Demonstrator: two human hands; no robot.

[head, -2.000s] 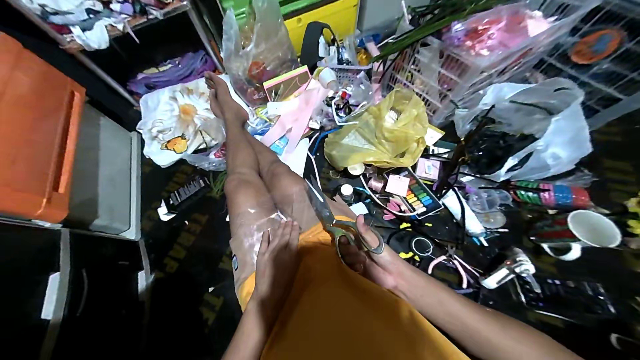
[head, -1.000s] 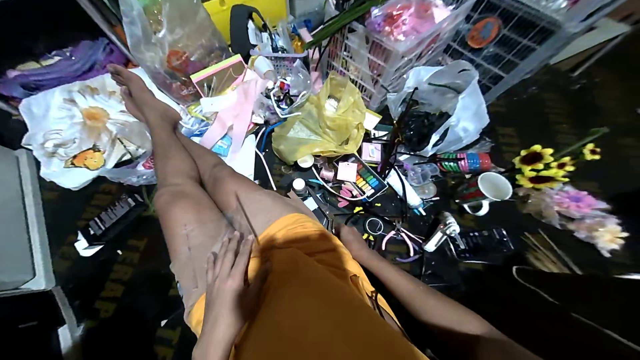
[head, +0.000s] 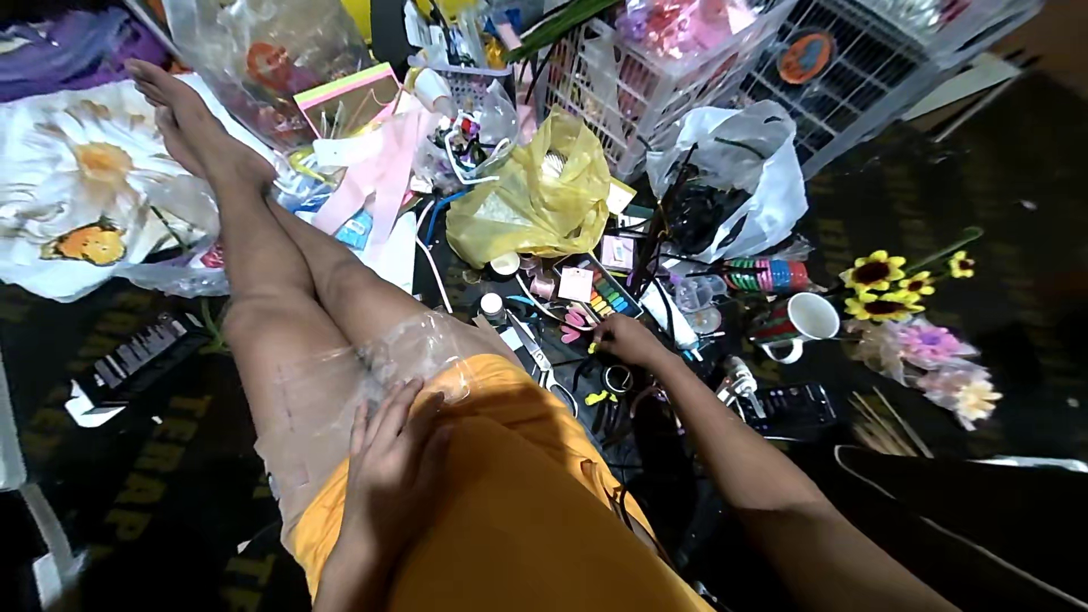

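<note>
My left hand [head: 395, 442] lies palm down on my thigh, at the edge of a clear plastic sheet [head: 416, 348] spread over my legs. Its fingers are slightly apart. My right hand [head: 629, 340] reaches down among small craft items on the floor, close to pink petal-like pieces [head: 575, 325] and small yellow pieces [head: 600, 397]. Its fingertips are bent, and whether they pinch anything is unclear. Scissors [head: 544, 357] lie beside my thigh, left of my right hand. A tray of coloured sticks [head: 612, 293] sits just above that hand.
Beyond my legs are a yellow plastic bag [head: 535, 195], a white plastic bag [head: 773, 178] and a white plastic basket [head: 595, 93]. To the right stand a mug [head: 812, 319], yellow artificial flowers [head: 875, 272], wrapped flowers [head: 926, 344] and a phone [head: 790, 408].
Two seconds ago my right hand held the scissors; now they lie on the floor and that hand is among the small items. The view has shifted to the right. My left hand stays on my thigh.
</note>
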